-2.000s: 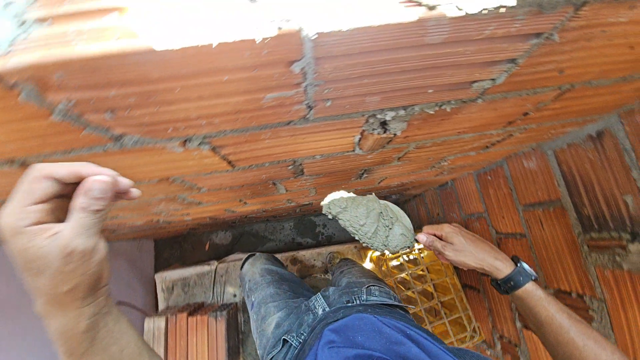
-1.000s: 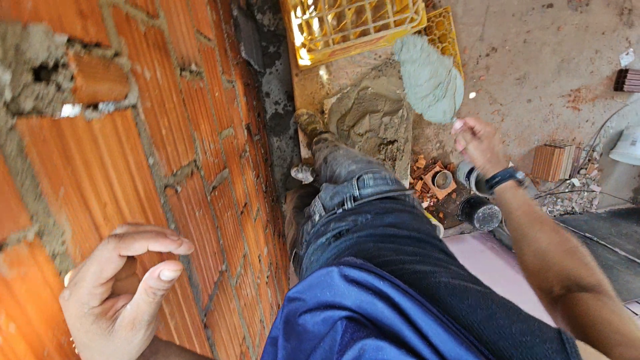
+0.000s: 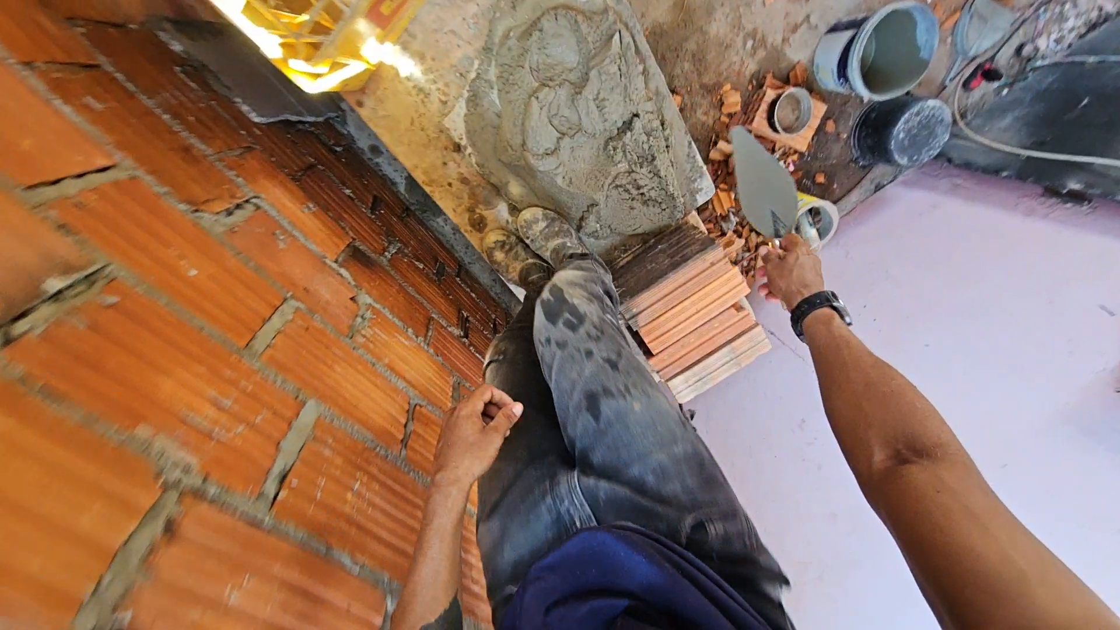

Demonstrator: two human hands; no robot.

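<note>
My right hand grips the handle of a pointed mason's trowel, whose blade shows thin grey residue and no heap of mortar. My left hand, fingers curled and nothing visible in it, is in front of my thigh beside the hollow clay brick wall. A mound of wet mortar lies spread on a board beyond my boots. A stack of clay bricks stands between my legs and the trowel.
A yellow plastic crate is at the top left. At the upper right are a white bucket with liquid, a black bucket, a hose and brick rubble. A pale pinkish surface spans the right side.
Two seconds ago the trowel carried a heap of mortar near the wall; now its blade is nearly bare and over the rubble. My left hand is lower, by my thigh. The view has swung strongly.
</note>
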